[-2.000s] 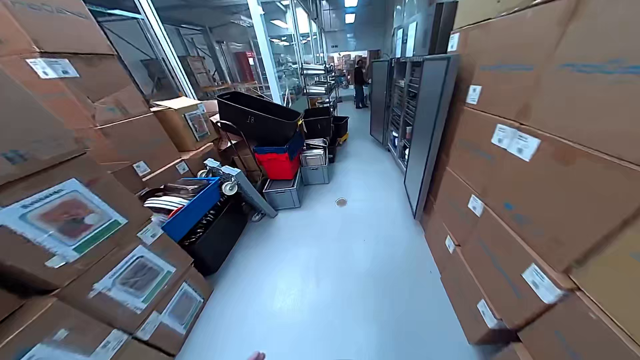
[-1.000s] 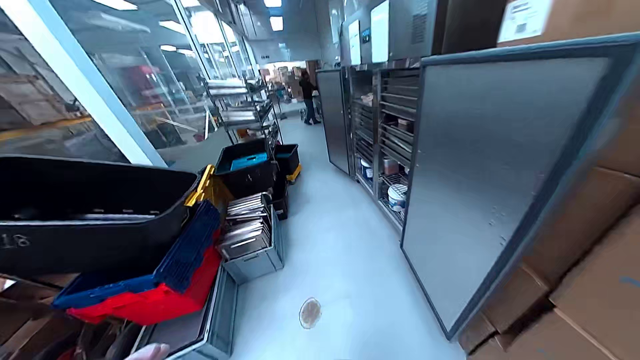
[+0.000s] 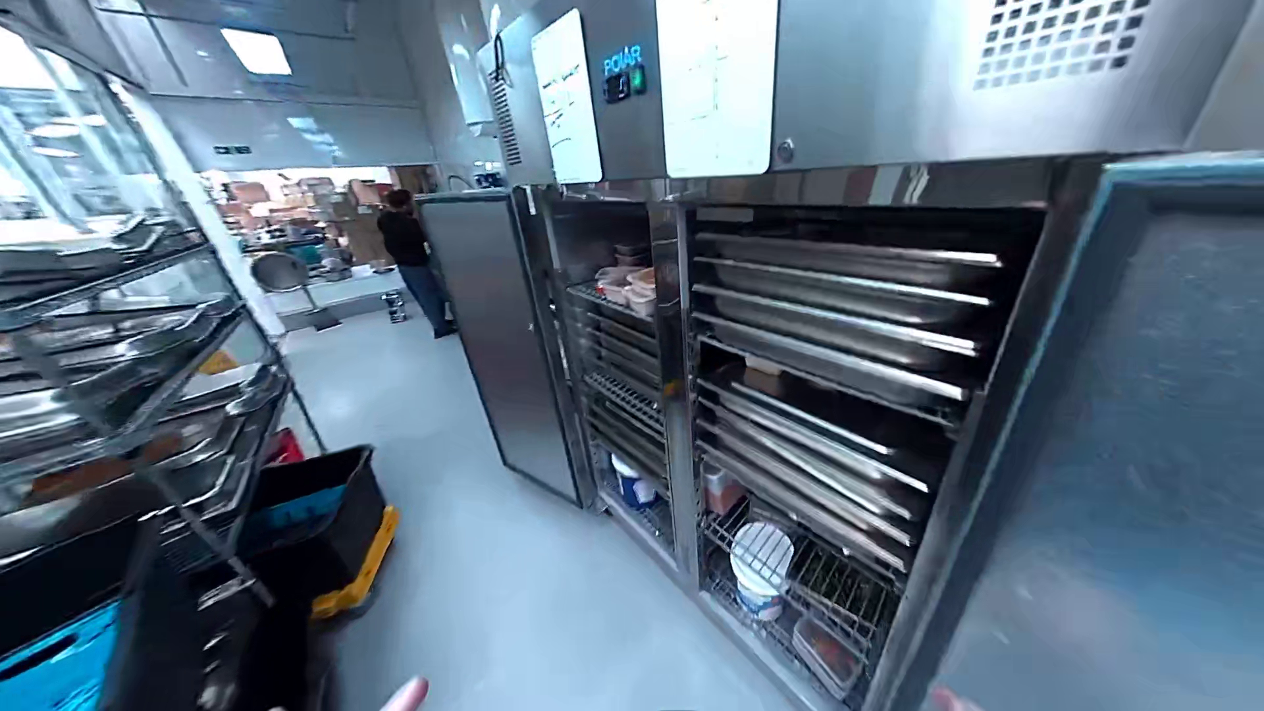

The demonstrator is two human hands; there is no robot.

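Only fingertips of my left hand [image 3: 405, 694] show at the bottom edge, over the grey floor; whether it holds anything is hidden. A fingertip of my right hand [image 3: 954, 700] shows at the bottom right, in front of the open steel fridge door [image 3: 1116, 444]. Between and beyond them stands a Polar steel two-door fridge [image 3: 839, 183], both doors open. Its right bay holds steel trays [image 3: 839, 341], a white tub [image 3: 761, 563] and a clear food container [image 3: 828, 652] on wire racks. The left bay holds small containers [image 3: 632, 286] and another tub [image 3: 632, 484].
At left a wire rack [image 3: 148, 395] carries metal trays. Black crates [image 3: 365, 474] stand below it, one on a yellow base [image 3: 360, 573]. The left fridge door [image 3: 504, 346] juts into the aisle. Farther off a person [image 3: 410, 257] stands near a dustpan [image 3: 321, 314].
The view has moved forward along the aisle and turned right to the fridge. The stacked cartons and the red and blue crates, seen earlier, have left the view. A right fingertip has come into view.
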